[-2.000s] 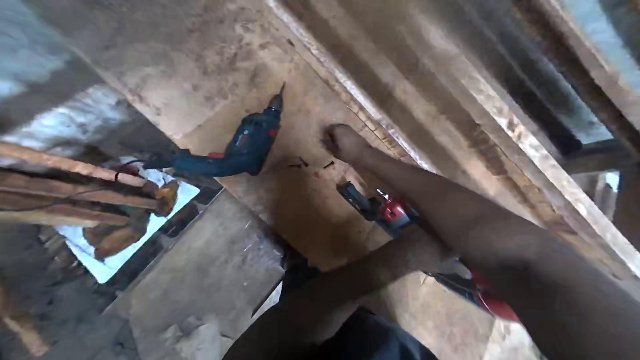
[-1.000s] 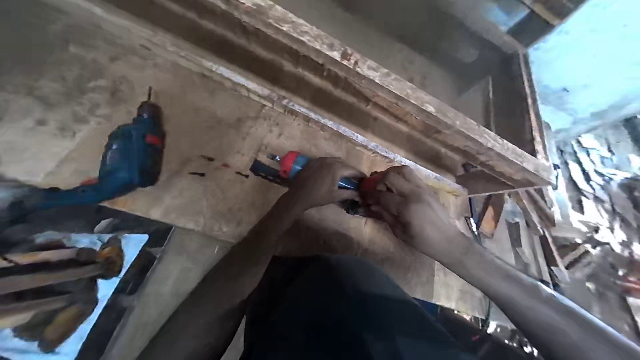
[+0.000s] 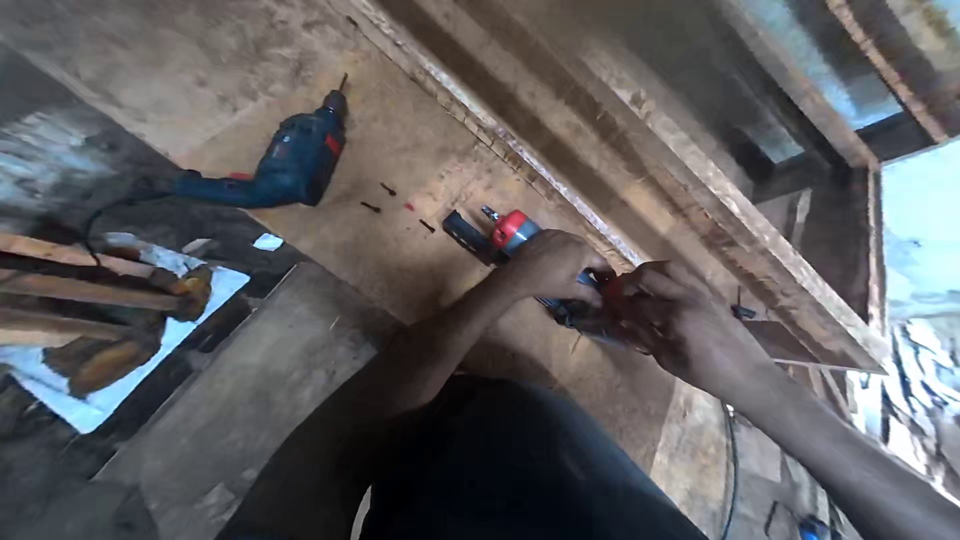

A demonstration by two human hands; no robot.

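Observation:
A red and grey power tool (image 3: 514, 231) lies on the wooden board (image 3: 420, 277), its small metal tip pointing up and left and a black part beside it. My left hand (image 3: 559, 264) is closed around its body. At the tool's rear, my right hand (image 3: 671, 311) holds a red part; the fingers hide most of it. A blue corded drill (image 3: 300, 159) with a bit in its chuck rests on the board, away from both hands. Between drill and power tool lie dark screws (image 3: 388, 189) and a small red piece (image 3: 409, 206).
A long wooden frame (image 3: 720, 195) with raised edges runs diagonally along the board's far side. At the left, wood pieces (image 3: 97, 289) lie over a white sheet (image 3: 225, 279). A grey panel (image 3: 247, 375) is at the lower left, and a cable (image 3: 731, 465) hangs at the lower right.
Two seconds ago my right hand was near the screws, apart from the power tool; by one second ago both hands were at the tool, where they remain. The view has swung about.

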